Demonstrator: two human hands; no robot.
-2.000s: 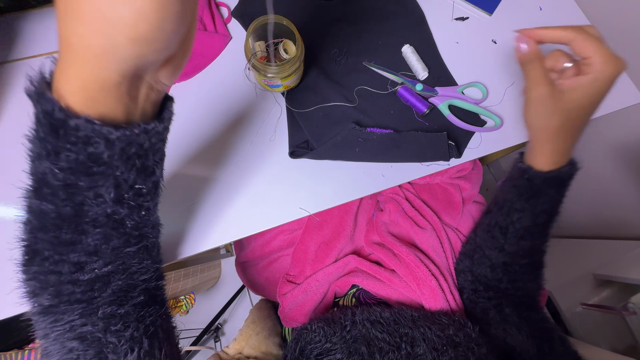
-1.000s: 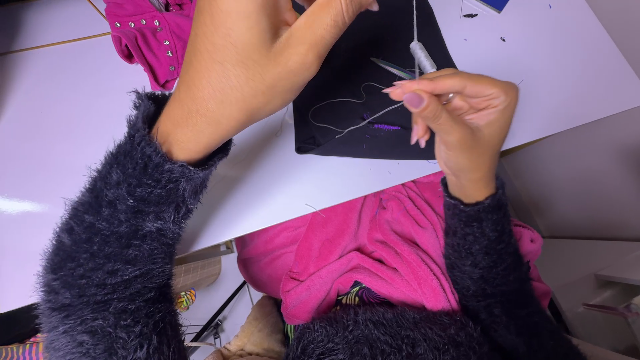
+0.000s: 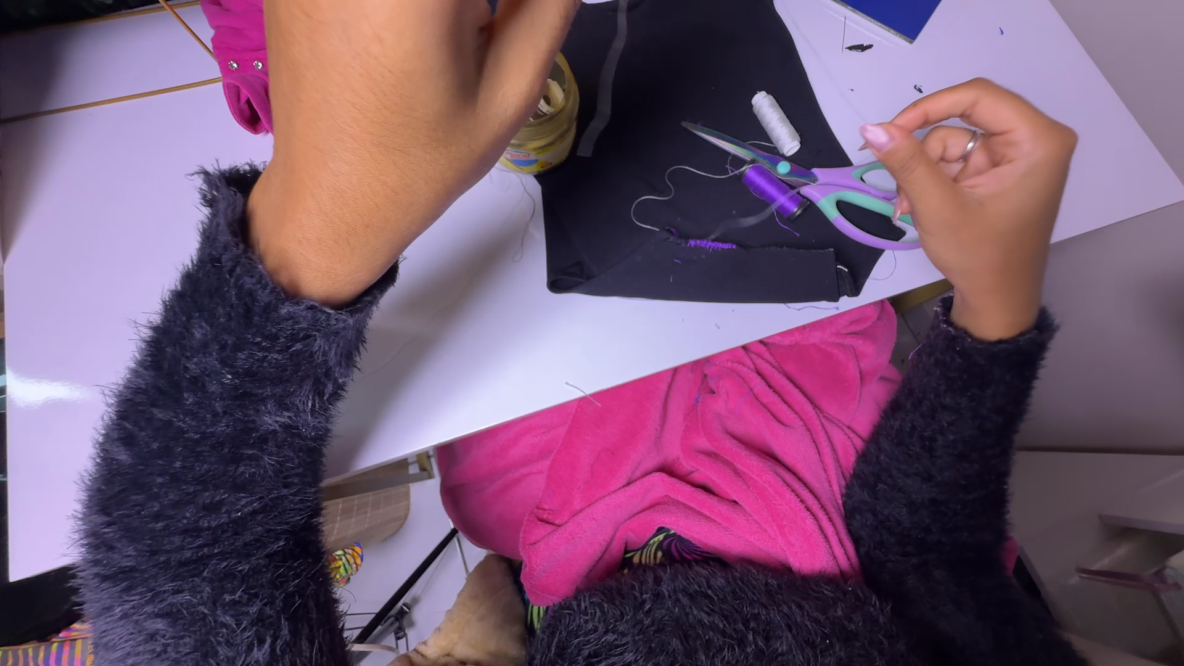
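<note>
My left hand (image 3: pixel 388 129) is raised at upper left, its fingertips cut off by the frame edge, so its hold is hidden. At upper right, my right hand (image 3: pixel 990 176) has thumb and forefinger pinched together on what looks like a fine thread (image 3: pixel 832 79), faintly visible. Below and between them lies black fabric (image 3: pixel 684 74) with purple stitching (image 3: pixel 710 244) by its folded edge. On it rest a white thread spool (image 3: pixel 775 122), a purple spool (image 3: pixel 773 192) and partly opened scissors (image 3: pixel 837 190), whose handles are partly behind my right fingers. A loose grey thread (image 3: pixel 666 196) curves beside them.
Behind my left hand stands a glass jar (image 3: pixel 546 139) with small items. A pink garment (image 3: pixel 242 83) with metal snaps lies at upper left, a blue object (image 3: pixel 893 14) at the top right. Pink plush cloth (image 3: pixel 703 444) covers my lap below the white table's edge (image 3: pixel 499 421).
Both hands came closer together over the black fabric, then moved apart again, the left to the left and the right to the right. The white spool and scissors show again beside my right hand.
</note>
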